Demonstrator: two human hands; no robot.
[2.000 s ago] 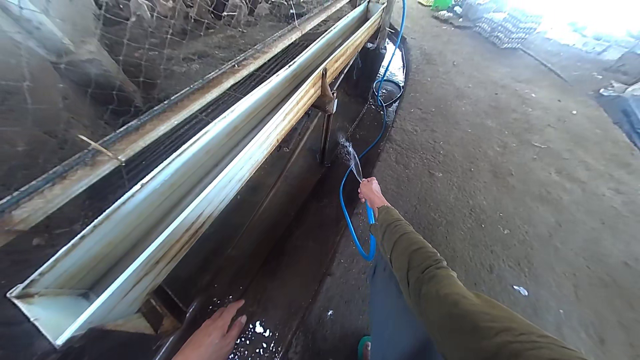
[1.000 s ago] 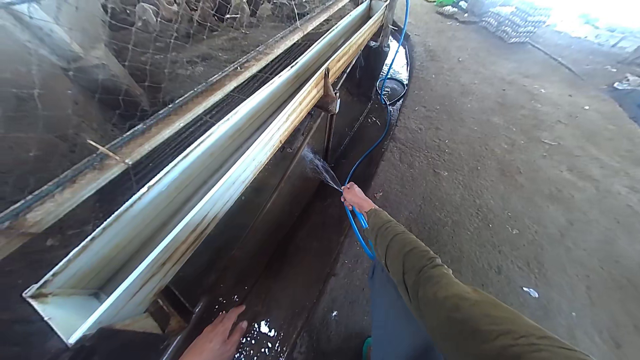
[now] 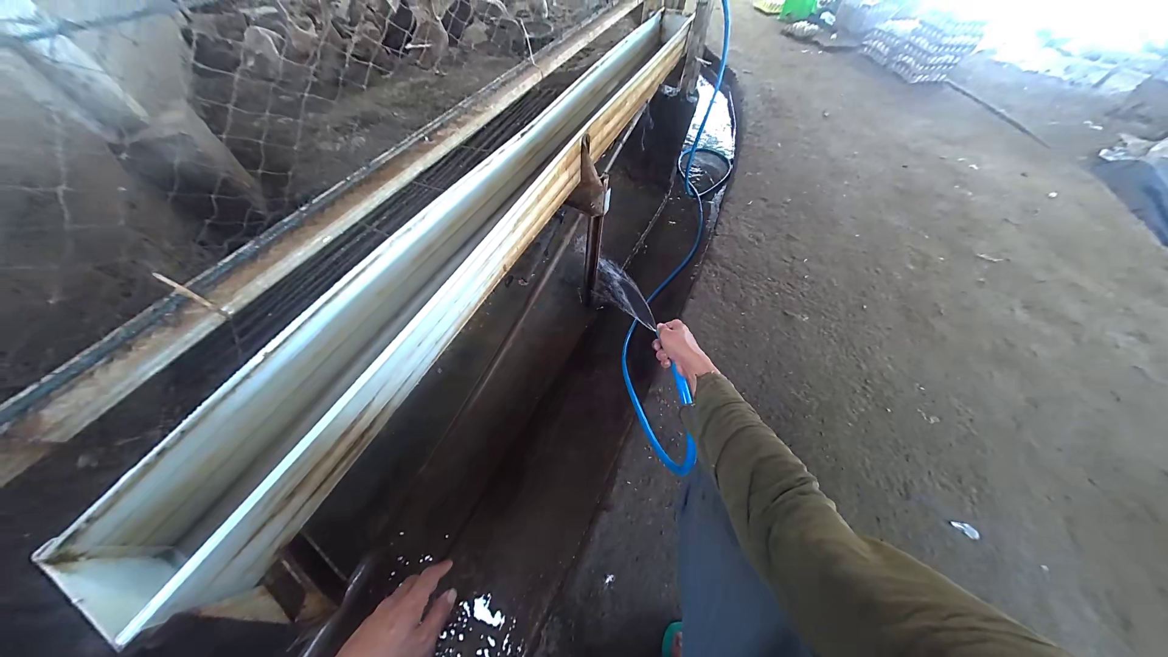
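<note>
My right hand [image 3: 683, 351] is closed round the end of a blue hose [image 3: 636, 388], and water [image 3: 622, 290] sprays from it toward a metal post [image 3: 592, 260] under the long trough [image 3: 438, 342]. The hose loops below the hand and runs away along the wet channel. Low in the view, my left hand [image 3: 401, 616] has its fingers apart and holds nothing that I can see. It is beside a dark pipe [image 3: 342, 607] near the trough's near end; whether it touches the pipe I cannot tell.
Wire netting [image 3: 265, 119] and a wooden rail [image 3: 301, 242] border the trough's left side. A round dark-rimmed object [image 3: 704, 171] lies in the wet channel. Stacked egg trays [image 3: 922, 41] and a green object [image 3: 798, 9] stand far off on the dirt floor [image 3: 912, 301].
The water jet pointed up and left of the post one second ago; now it falls on and around the post's lower part. My right hand keeps its hold on the hose.
</note>
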